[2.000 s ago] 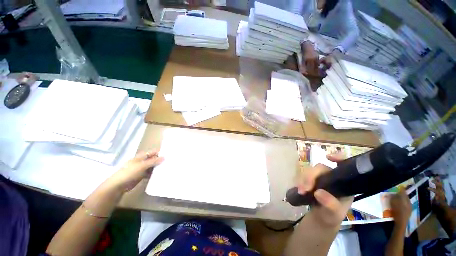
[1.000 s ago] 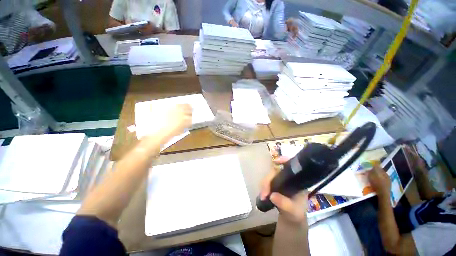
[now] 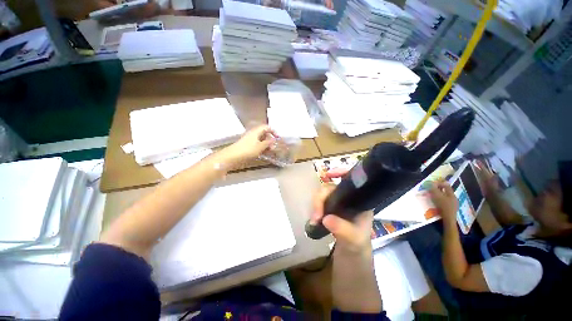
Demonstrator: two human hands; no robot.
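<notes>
My right hand (image 3: 343, 219) is closed around the black electric screwdriver (image 3: 370, 185), its nose pointing down-left over the bench beside the panel. My left hand (image 3: 260, 143) reaches forward over the panel, its fingertips at the clear screw bag (image 3: 283, 152); whether it pinches a screw is too small to tell. A white panel (image 3: 235, 226) lies flat at the bench's front edge, on another of the same outline, partly under my left forearm.
White panels lie on the cardboard (image 3: 182, 128) beyond, over a paper sheet (image 3: 182, 163). Tall panel stacks stand behind (image 3: 254, 37), at right (image 3: 370, 94) and at left (image 3: 31, 200). A yellow hanger cord (image 3: 458, 69) rises from the tool. A neighbour (image 3: 502, 251) works at the right.
My left hand has moved from beside the near panel, over the far panels, to the screw bag. The far pile looks thicker than before. My right hand still holds the screwdriver.
</notes>
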